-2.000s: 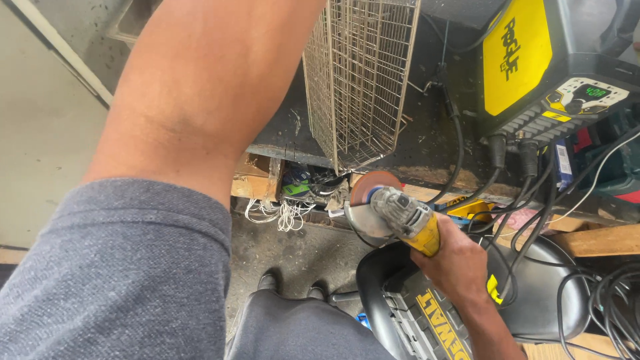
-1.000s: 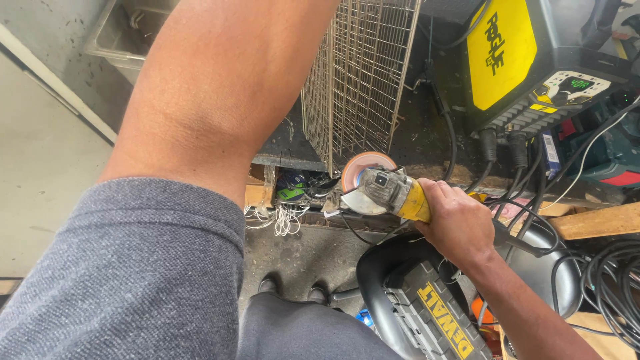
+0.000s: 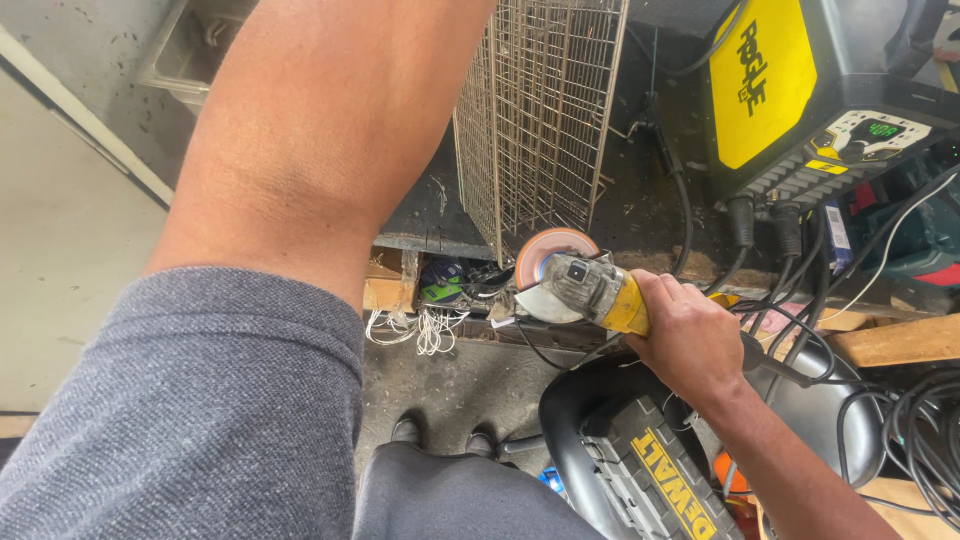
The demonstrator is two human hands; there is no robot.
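My right hand (image 3: 686, 330) is closed around the yellow body of an angle grinder (image 3: 600, 292), right of centre. Its orange-brown disc (image 3: 551, 251), with a metal guard below it, is at the lower front corner of a wire mesh basket (image 3: 547, 112); whether disc and wire touch cannot be told. The basket stands on end on a dark workbench (image 3: 431, 202). A bare forearm and grey sleeve, my left arm, fill the left side of the view and run up past the top edge. My left hand is outside the picture.
A yellow and black Rogue welding machine (image 3: 765, 82) stands at the back right, its cables (image 3: 806, 300) hanging over the bench edge. Below are a black chair (image 3: 559, 420) bearing a DeWalt case (image 3: 652, 465), and coiled black cable (image 3: 926, 442). A metal tub (image 3: 169, 67) is upper left.
Since two seconds ago my right hand has turned the grinder, so its disc shows more face-on at the basket's lower corner. The view has shifted slightly.
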